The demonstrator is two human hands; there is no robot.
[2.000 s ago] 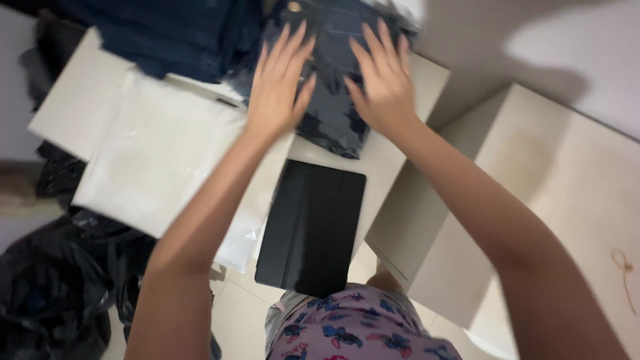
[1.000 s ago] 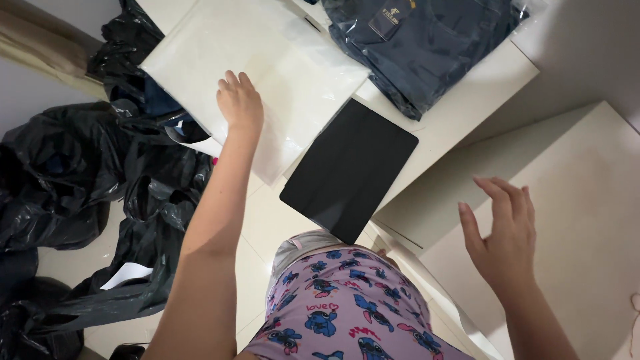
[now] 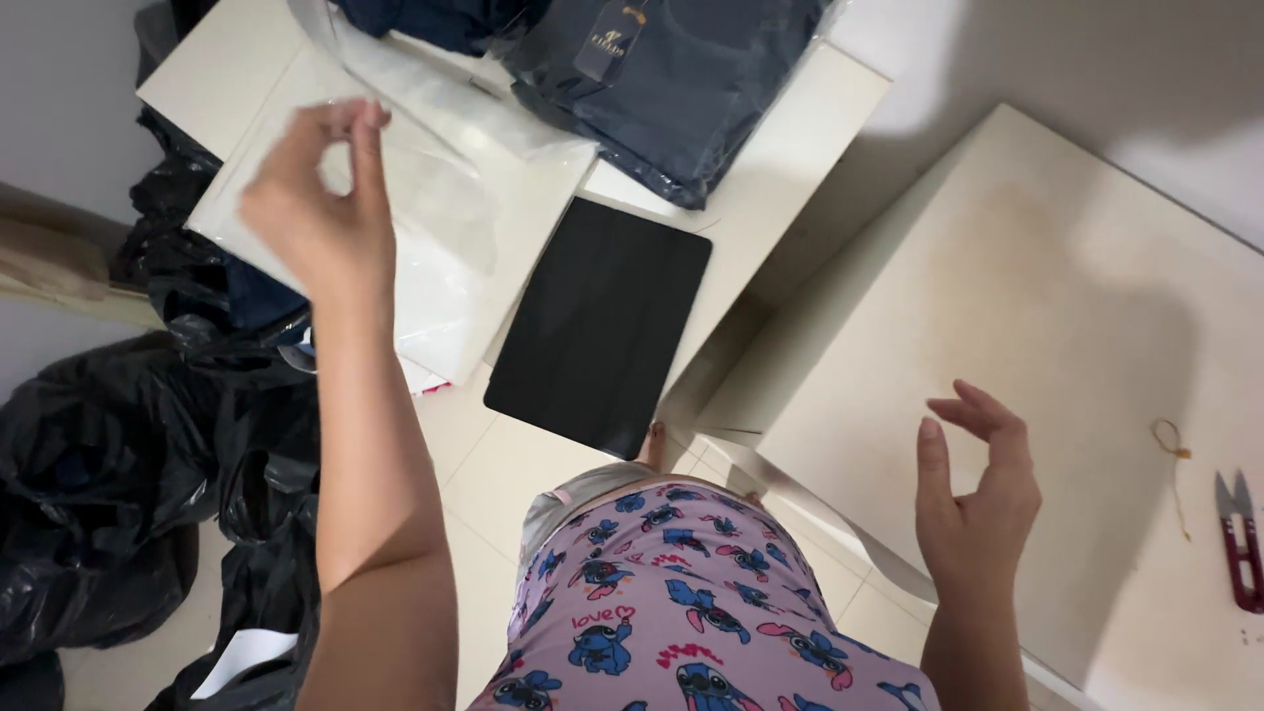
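Note:
My left hand (image 3: 331, 197) is raised over a stack of clear plastic bags (image 3: 434, 286), its thumb and fingertips pinched at the lifted edge of a thin clear bag (image 3: 464, 109). The grip itself is slightly blurred. My right hand (image 3: 978, 494), fingers curved and apart, hovers above the right-hand white surface with nothing in it. A black tablet or folio case (image 3: 602, 326) lies between the hands, beside the bag stack. Beyond it, a folded dark garment in clear plastic (image 3: 681, 89) bears a hang tag (image 3: 612, 39).
More dark blue clothing (image 3: 444, 20) lies at the top. Black plastic bags (image 3: 109, 474) fill the left floor. A gap separates the white table (image 3: 820, 118) from the right-hand white surface (image 3: 1027, 257), which carries thread snips (image 3: 1239, 543) and a looped cord (image 3: 1175, 449).
My left hand has gone from resting flat on the bag stack to pinching above it, and a clear bag's edge is lifted. Earlier, both hands were over the wrapped garment.

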